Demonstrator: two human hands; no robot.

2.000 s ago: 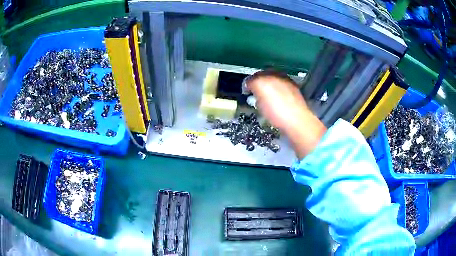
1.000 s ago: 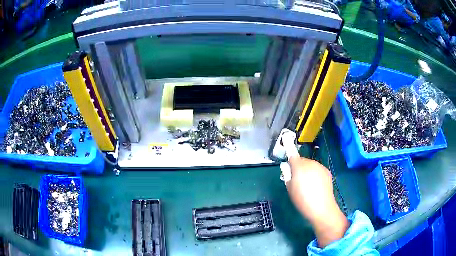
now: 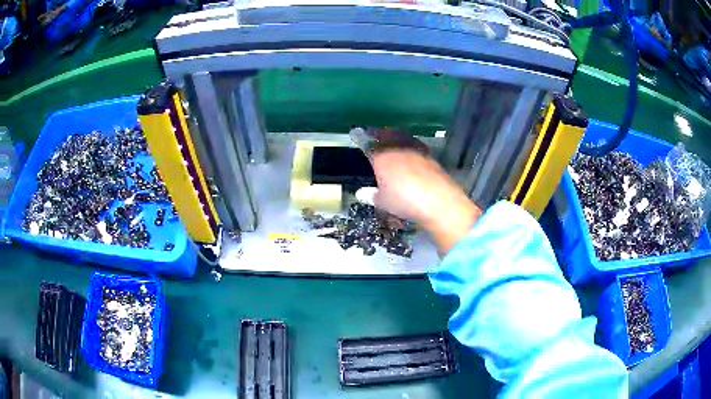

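A black plastic housing (image 3: 331, 164) lies in the cream-yellow fixture nest (image 3: 318, 194) on the white base plate (image 3: 269, 253). My right hand (image 3: 409, 179) reaches over the right part of the nest, with white finger cots at thumb and fingertip. The fingers are at the housing's right end; the hand hides that end, and I cannot tell whether they grip it. A pile of small metal parts (image 3: 366, 232) lies before the nest, partly under my hand. Two more black housings lie on the green bench in front, one lengthwise (image 3: 263, 362) and one crosswise (image 3: 396, 360). My left hand is not in view.
A grey aluminium frame (image 3: 366, 64) stands over the plate, with yellow-black guards left (image 3: 179, 164) and right (image 3: 550, 160). Large blue parts bins stand left (image 3: 101, 257) and right (image 3: 608, 271), small blue boxes beside them (image 3: 160, 343) (image 3: 663, 312). Stacked black housings (image 3: 59, 327) lie far left.
My right hand has moved from the frame's right foot back and left to the nest. The whole view has shifted slightly. The housing has stayed in the nest.
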